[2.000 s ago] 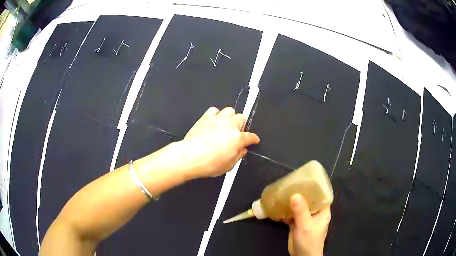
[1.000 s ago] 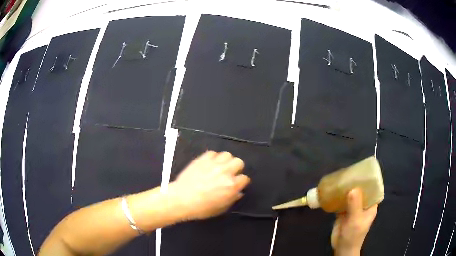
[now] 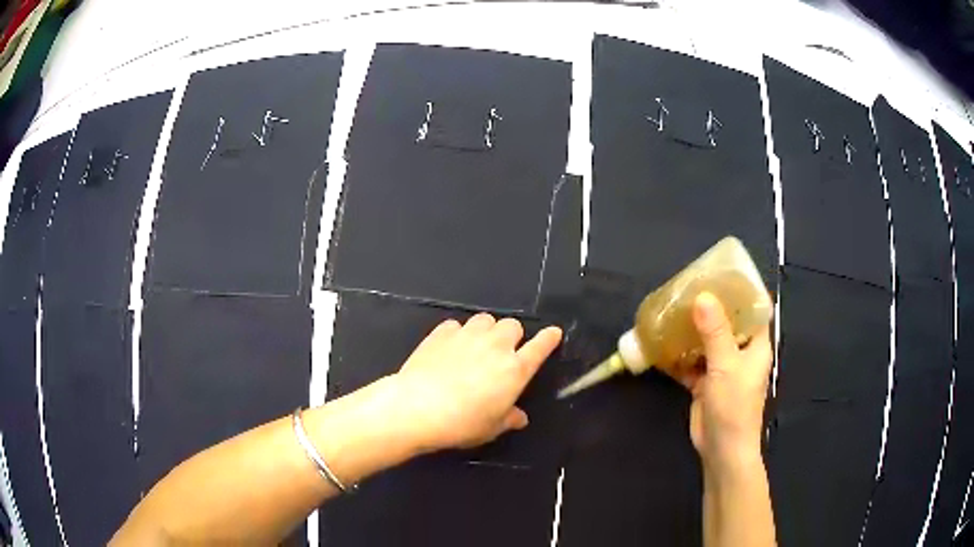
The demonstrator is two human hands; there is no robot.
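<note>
Black panels (image 3: 454,214) lie overlapping in columns with white gaps between them. Pale tick-like marks show near the top of each column. My left hand (image 3: 475,374) rests on the middle column just below a panel edge, index finger extended toward the right; it holds nothing I can see. My right hand (image 3: 726,363) holds a translucent glue bottle (image 3: 700,305) with amber contents, tilted down to the left. Its thin nozzle tip is just right of and below my left fingers, close to the black surface; whether it touches I cannot tell.
The white table covering (image 3: 449,24) shows beyond the columns and curves toward both sides. A dark mass (image 3: 924,37) is at the far right corner. Green and red items are cut off at the far left corner.
The view has shifted, so the columns sit farther left. My left hand's index finger is now stretched out near the panel edge. The bottle has moved up and left, tilted more steeply.
</note>
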